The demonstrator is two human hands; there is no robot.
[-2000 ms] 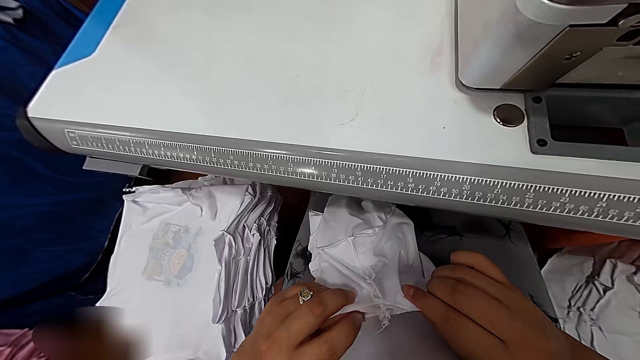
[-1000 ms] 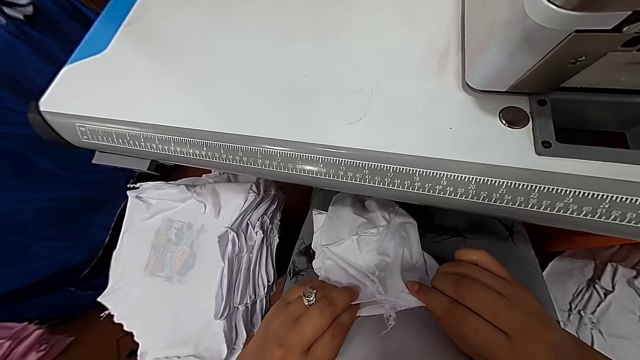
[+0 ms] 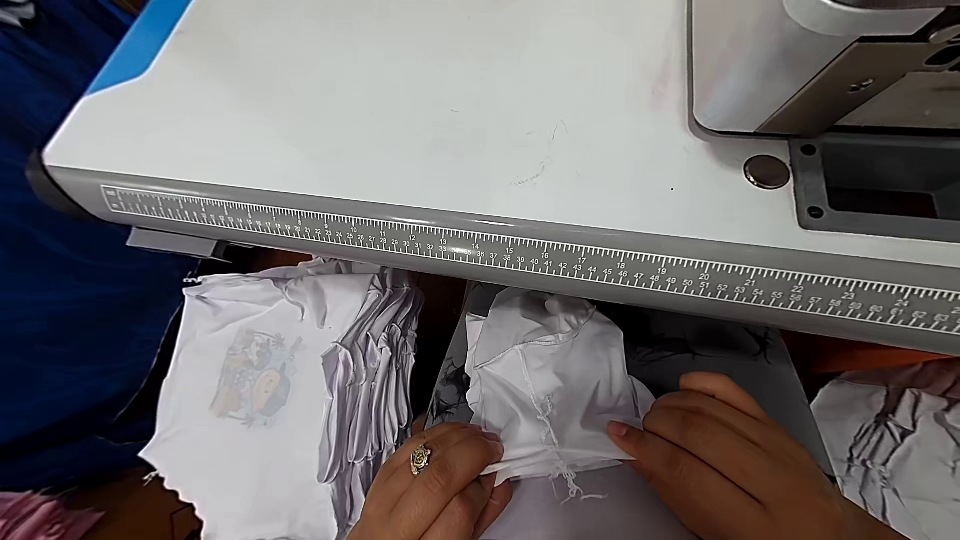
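Observation:
A white fabric garment piece (image 3: 555,382) with seams and loose threads lies bunched over my lap, just below the table's front edge. My left hand (image 3: 435,480), wearing a ring, pinches its lower left edge. The lower right edge is between the thumb and fingers of my right hand (image 3: 720,450). Between the hands the edge is drawn out, with frayed threads hanging from it. To the left is a stack of white fabric pieces (image 3: 247,465), the top one with a faint coloured print.
Above my hands runs a white sewing table (image 3: 420,97) with a ruler strip (image 3: 510,259) along its front edge. Part of a sewing machine (image 3: 780,67) stands at the upper right. More white fabric (image 3: 900,442) lies at the lower right, pink fabric (image 3: 45,517) at the lower left.
Both hands keep hold of the white piece in nearly the same place. A dark blurred shape at the lower left two seconds ago is gone from view.

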